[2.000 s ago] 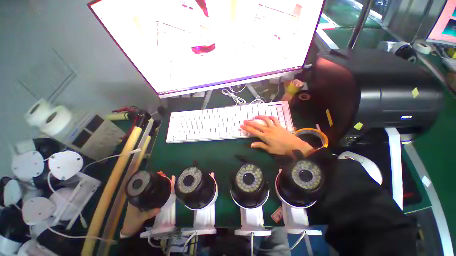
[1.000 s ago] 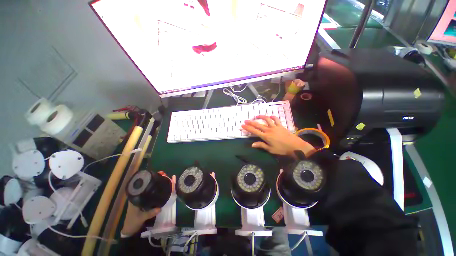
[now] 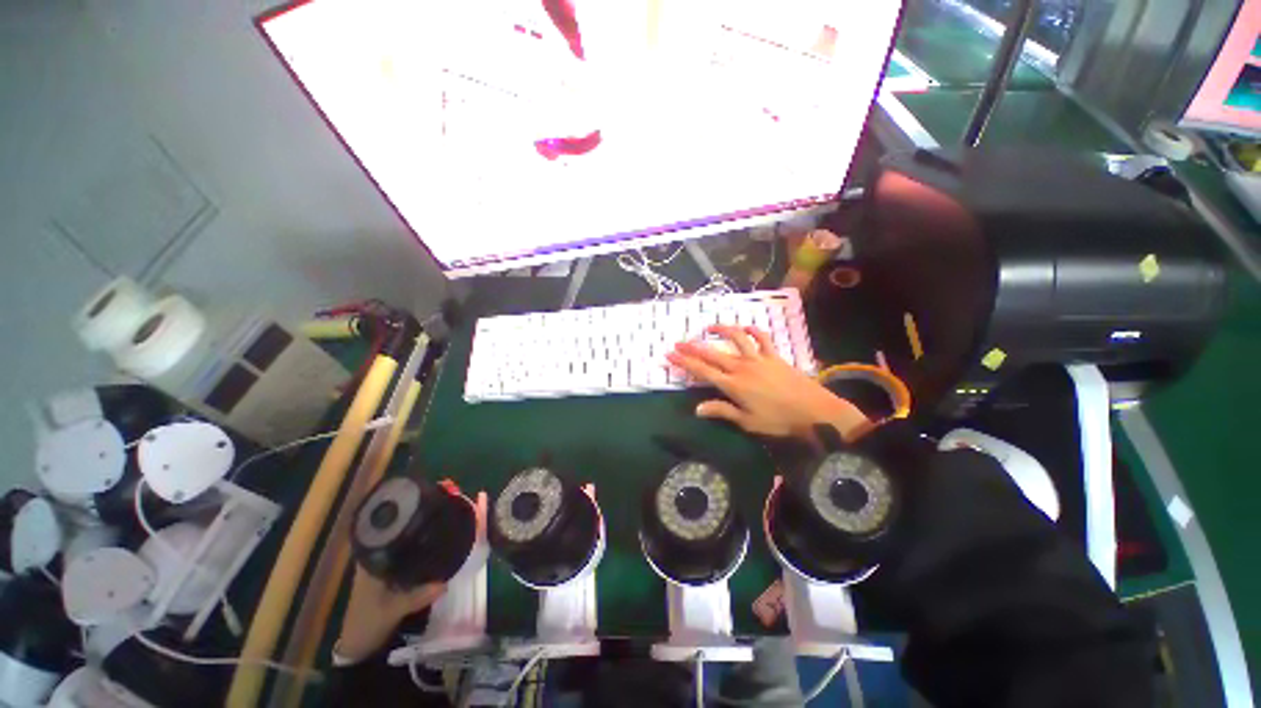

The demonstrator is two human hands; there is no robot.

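Four bullet security cameras stand in a row along the bench edge, with black round fronts and white arms: leftmost [image 3: 415, 531], second [image 3: 548, 526], third [image 3: 693, 523], rightmost [image 3: 835, 515]. Their LED rings face up. My left hand [image 3: 382, 609] is around the lower body of the leftmost camera, its fingers partly hidden behind it. My right hand [image 3: 754, 385] rests with spread fingers on the right part of the white keyboard [image 3: 567, 349], holding nothing. The bright monitor [image 3: 622, 125] above shows a washed-out picture with red patches.
A black rounded printer [image 3: 1093, 277] stands at right, beside a yellow tape roll [image 3: 892, 390] and a white mouse [image 3: 1003, 463]. Long yellow strips [image 3: 307, 539] lie left of the row. White-based cameras [image 3: 187, 461] are piled at far left, below two white rolls [image 3: 163, 339].
The view has shifted very slightly. Both hands and the cameras stay in the same places.
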